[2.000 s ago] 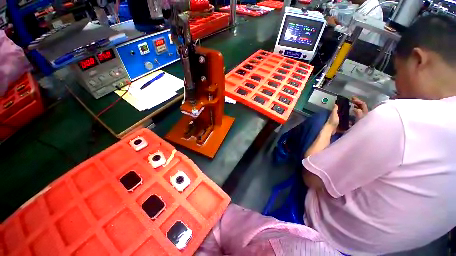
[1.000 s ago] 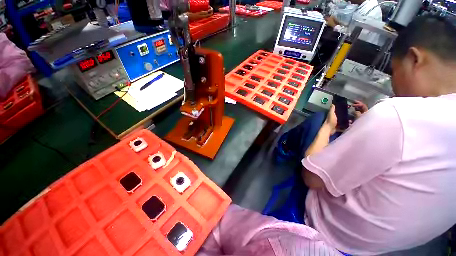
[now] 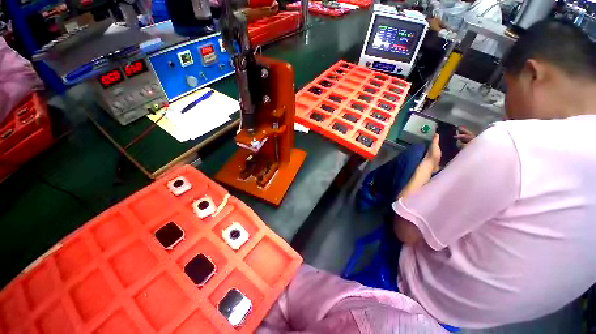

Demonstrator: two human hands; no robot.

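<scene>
An orange-red turnover tray lies tilted at the lower left, cut off by the picture's edge. Three smartwatch units back up, white with a round dark centre, sit in its pockets at the right end. Three smartwatch units screen up sit in a row beside them, black and glossy; the nearest reflects light. A pale strip lies by the middle white unit. A pink sleeve of the wearer shows at the bottom, right of the tray. Neither of my hands shows.
An orange press fixture stands behind the tray. A fuller tray and a monitor are beyond it. Power supply, blue instrument, papers and a pen are at the back left. A seated person holds a dark phone at right.
The view has shifted slightly. The seated person's head and hands have moved a little. The units in the near tray have not moved.
</scene>
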